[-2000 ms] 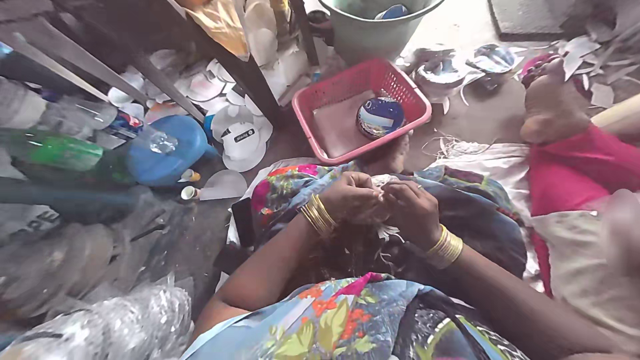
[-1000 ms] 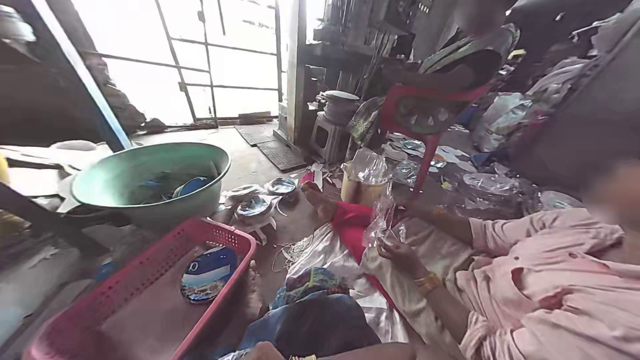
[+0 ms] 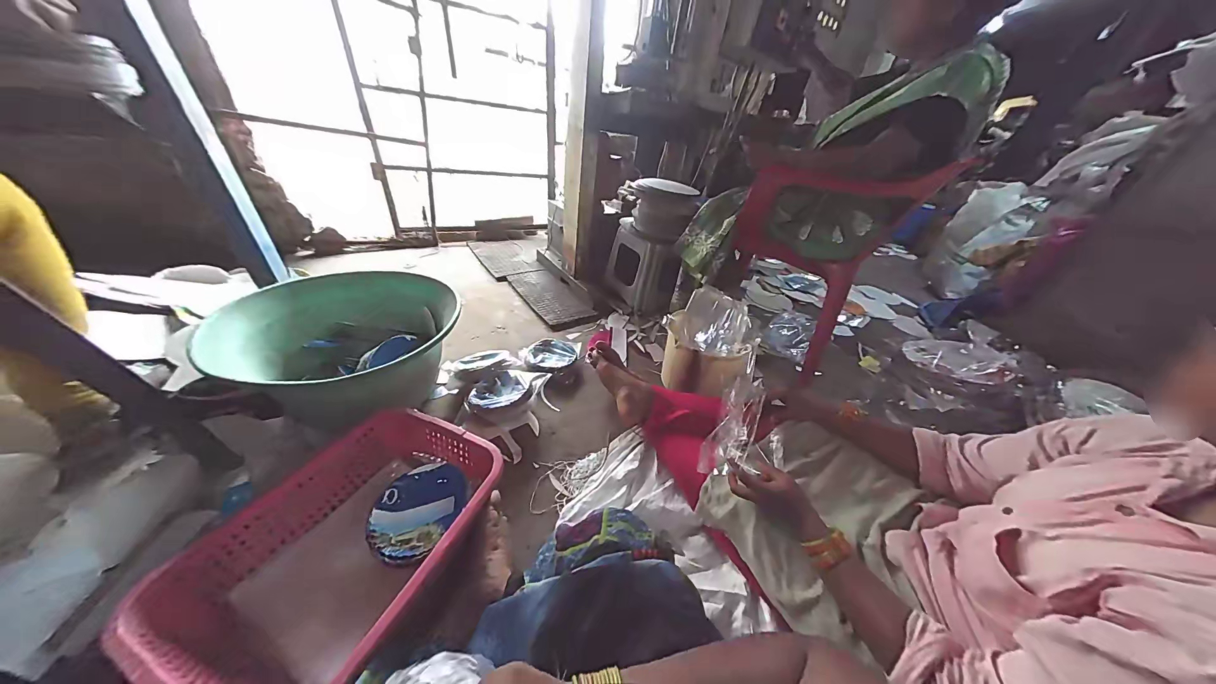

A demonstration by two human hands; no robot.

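Note:
Only the edge of my right hand [image 3: 513, 674] shows at the bottom, by yellow bangles, with my forearm running in from the right; its fingers and anything they hold are cut off. White plastic [image 3: 442, 668] lies just left of it. My left hand is out of view. Ahead and to the left, a pink perforated plastic basket [image 3: 214, 541] holds a round blue printed piece [image 3: 418, 513] on a pale sheet. Patterned and dark blue cloth [image 3: 598, 598] covers my legs.
A green basin [image 3: 323, 356] with blue pieces stands behind the basket. Round shiny pieces [image 3: 499, 389] lie on the floor. At right, a co-worker's hands [image 3: 784, 499] handle clear plastic near a tan container [image 3: 703, 366]. Another person sits on a red chair [image 3: 836, 237].
The view has swung far to the right and up, so my hands, earlier together at a small pale thing, have mostly left it. The co-worker and the red chair have come in.

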